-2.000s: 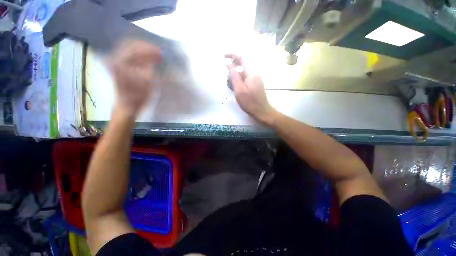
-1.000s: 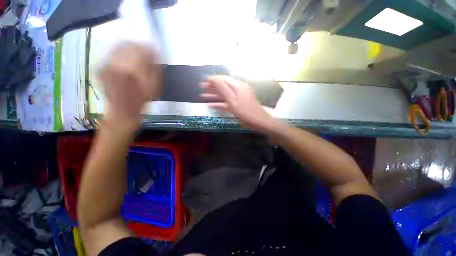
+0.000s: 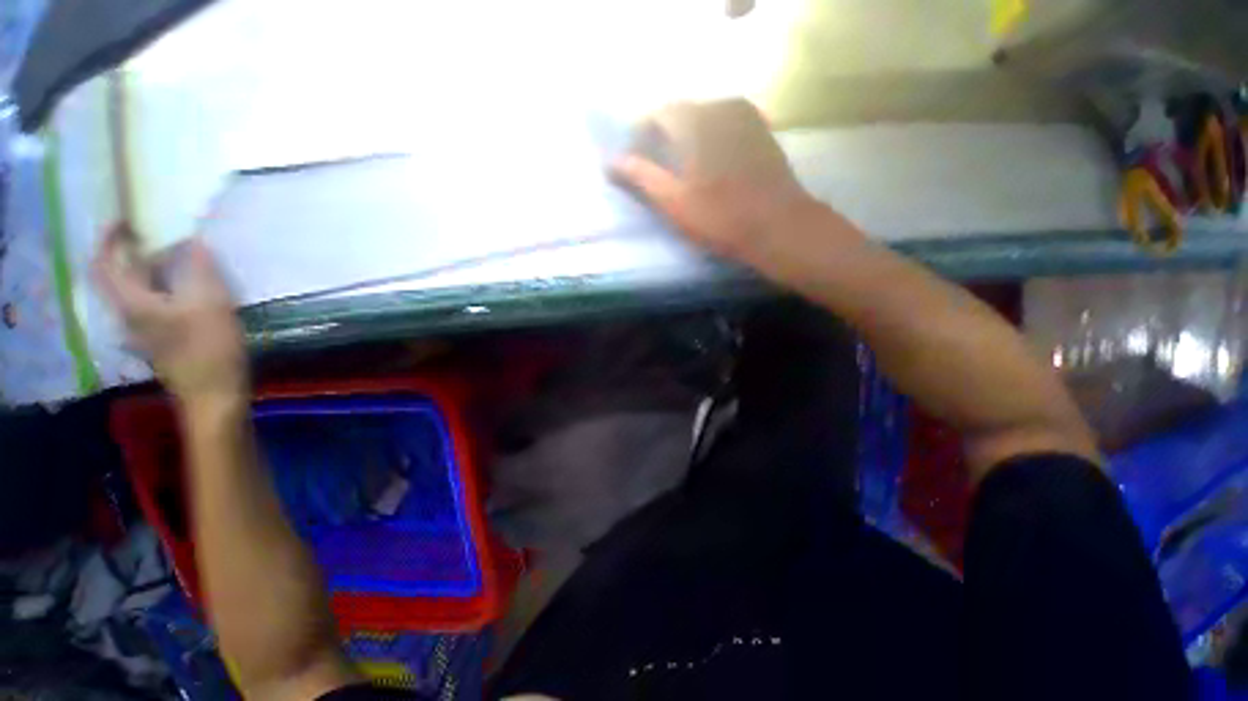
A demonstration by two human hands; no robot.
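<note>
A long fabric panel, pale side up [image 3: 397, 219], lies along the table's front edge, its outline blurred and partly lost in the lamp glare. My left hand [image 3: 178, 312] is at its left end, blurred, with its fingers bent; whether it grips the panel is unclear. My right hand [image 3: 719, 178] is over the panel's right part, its thumb and fingers curled together on the pale material. A dark grey piece [image 3: 103, 44] lies at the upper left, cut off by the picture's edge.
Scissors with orange and dark red handles [image 3: 1152, 212] are at the right table edge. A red basket [image 3: 479, 548] holding a blue basket [image 3: 370, 548] stands below left. Grey fabric [image 3: 589, 473] lies below the edge. The machine head is mostly out of view.
The view has shifted, and the machine head has mostly left it. The dark piece between the hands is no longer seen; a pale panel is there. My left hand has moved left and down, my right hand right.
</note>
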